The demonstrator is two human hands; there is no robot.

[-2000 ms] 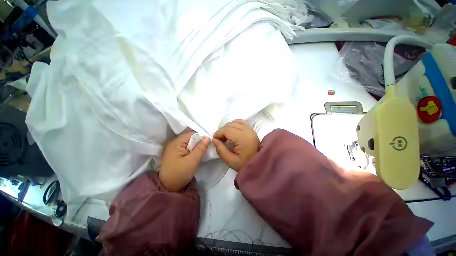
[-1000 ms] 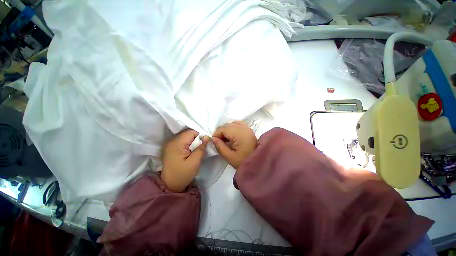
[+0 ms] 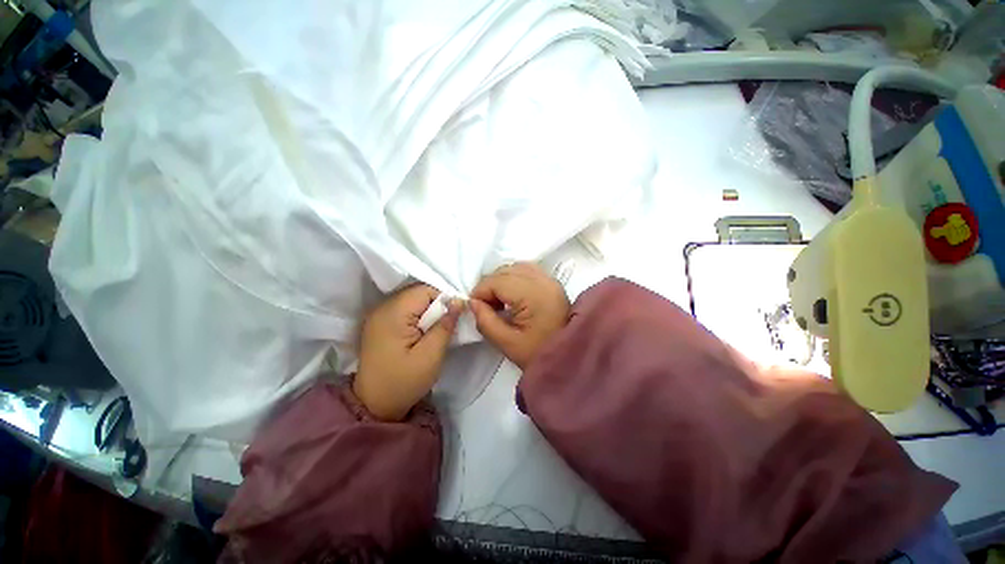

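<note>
A large heap of white garment pieces (image 3: 254, 187) lies on the white table, left of the sewing machine. My left hand (image 3: 399, 355) pinches a small folded bit of white cloth (image 3: 433, 313) between thumb and fingers at the heap's front edge. My right hand (image 3: 522, 313) is just to its right, with thumb and forefinger closed on the white cloth at the same spot. The fingertips of both hands nearly touch. What exactly lies between the right fingertips is too small to tell.
The sewing machine (image 3: 970, 209) stands at the right, with a yellow lamp (image 3: 879, 308) over its brightly lit bed. Loose threads lie by the ruler tape (image 3: 529, 545) at the front edge. Black-handled scissors (image 3: 115, 424) lie at the far left edge. A plastic bag (image 3: 810, 138) lies behind.
Both hands stay at the same place on the cloth. The small white bit at my left fingertips looks more folded and covered than two seconds ago. The heap has hardly moved.
</note>
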